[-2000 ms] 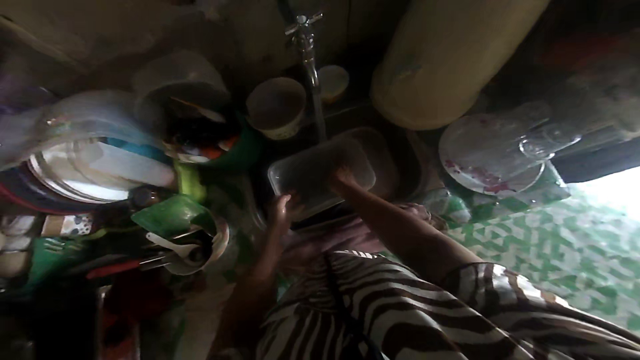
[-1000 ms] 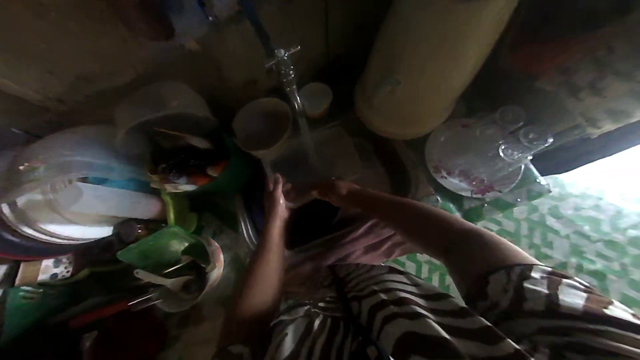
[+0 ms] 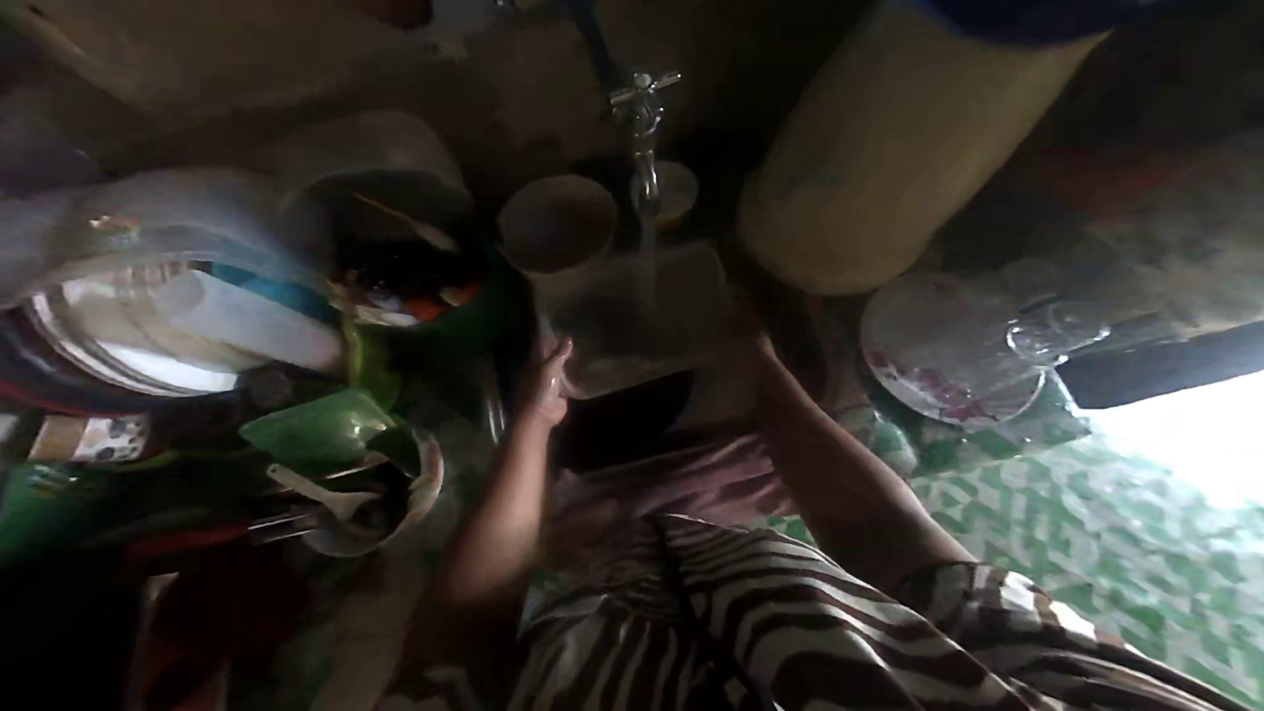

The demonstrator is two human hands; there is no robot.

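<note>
Below a metal tap point(image 3: 644, 128) a translucent rectangular plastic container point(image 3: 642, 316) is held over the dark basin area, and water runs from the tap into it. My left hand point(image 3: 555, 383) grips the container's left side, thumb up along the wall. At its right side is my right hand point(image 3: 741, 336), dim and blurred, apparently gripping that edge; its fingers are hard to make out. Behind the container stand a round bowl point(image 3: 558, 225) and a smaller cup point(image 3: 666, 194).
A large pale cylindrical container point(image 3: 889, 148) stands at the back right, beside a floral plate point(image 3: 948, 346) with clear glasses point(image 3: 1057, 334). To the left are a green plastic scoop point(image 3: 321, 430), a pot of utensils point(image 3: 425, 494) and stacked plates point(image 3: 138, 336).
The container and both hands have shifted; the container's open face is now spread under the tap between my hands. My right hand has moved to its right side.
</note>
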